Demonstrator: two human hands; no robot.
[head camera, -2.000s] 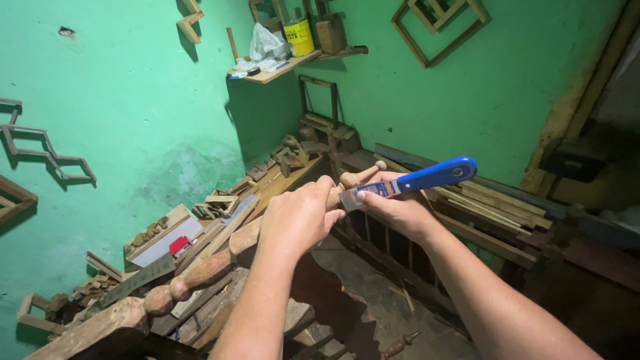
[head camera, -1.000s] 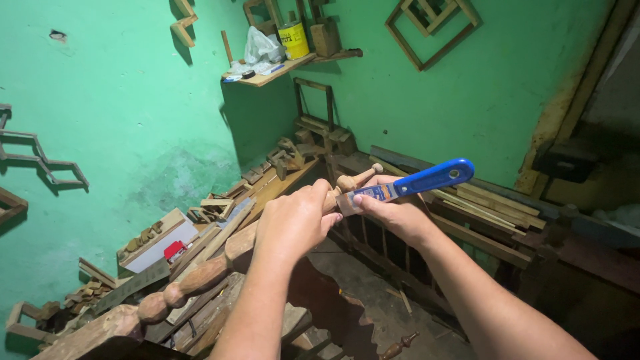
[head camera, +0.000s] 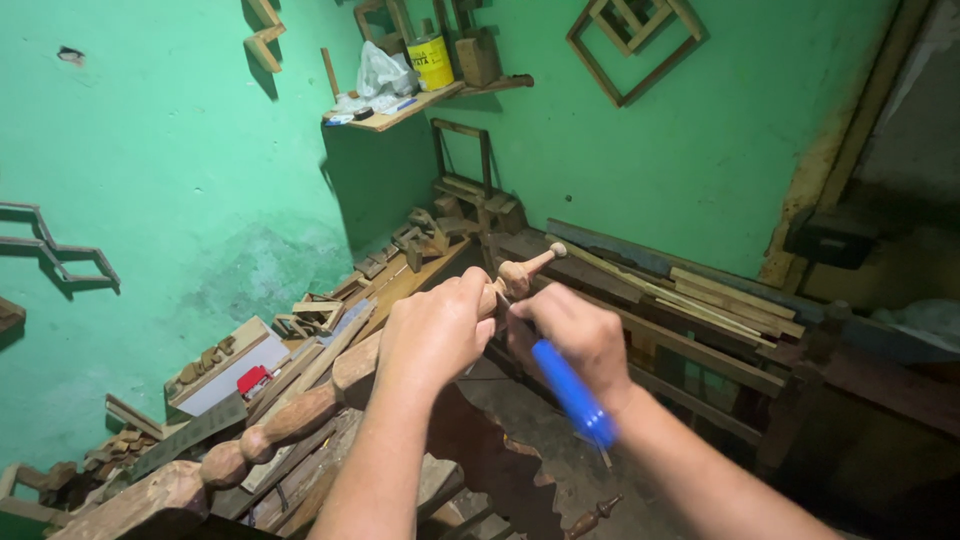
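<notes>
A turned wooden post (head camera: 300, 414) runs diagonally from the lower left up to a slim finial with a small knob near the centre. My left hand (head camera: 435, 330) is closed around the post just below the finial. A putty knife with a blue handle (head camera: 574, 394) is gripped in my right hand (head camera: 574, 330), its handle pointing down and right. The metal blade lies against or very near the post beside my left fingers; my hand hides part of it. The handle is slightly blurred.
Wood offcuts and a white box (head camera: 232, 371) lie along the left wall. A corner shelf (head camera: 382, 118) holds a yellow can (head camera: 431, 64) and a plastic bag. Wooden strips (head camera: 739, 304) rest on a rack at right. Below is a dark scalloped wooden piece (head camera: 487, 457).
The blue handle has swung from pointing up and right to pointing down and right. My right hand has turned with it, while my left hand stays around the post.
</notes>
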